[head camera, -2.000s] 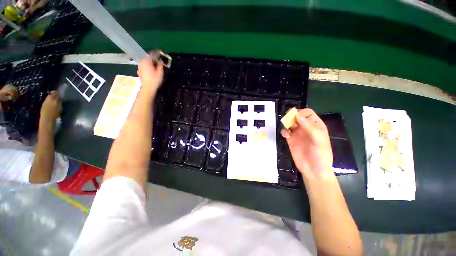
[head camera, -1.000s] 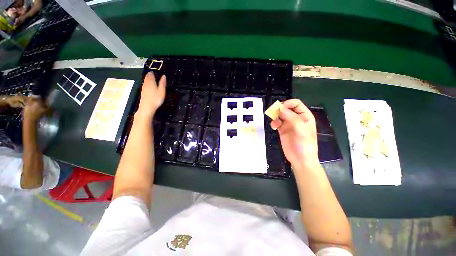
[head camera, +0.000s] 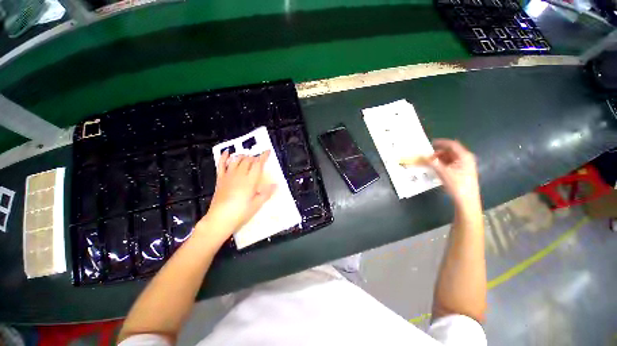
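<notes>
My left hand (head camera: 238, 189) lies with spread fingers on the adhesive sheet (head camera: 267, 223), which rests on the right part of the black blister tray (head camera: 189, 145). Dark notched holes show at the sheet's top; the hand covers others. My right hand (head camera: 456, 169) is over the white waste liner stack (head camera: 396, 138), slightly blurred, with a tan piece at its fingertips; I cannot tell whether it grips the piece. One finished part (head camera: 91, 128) shows as a yellow outline in the tray's top left pocket.
A dark glossy phone-like block (head camera: 349, 159) lies between tray and stack. Spare adhesive sheets (head camera: 44, 223) and a white liner skeleton (head camera: 4, 206) are at left. Another tray (head camera: 497, 30) with outlined parts is at the top right. A green belt (head camera: 223, 44) runs behind.
The view has turned right. My left hand has moved from the tray's top left onto the adhesive sheet. My right hand has moved from beside the sheet to the waste stack. The sheet is now tilted.
</notes>
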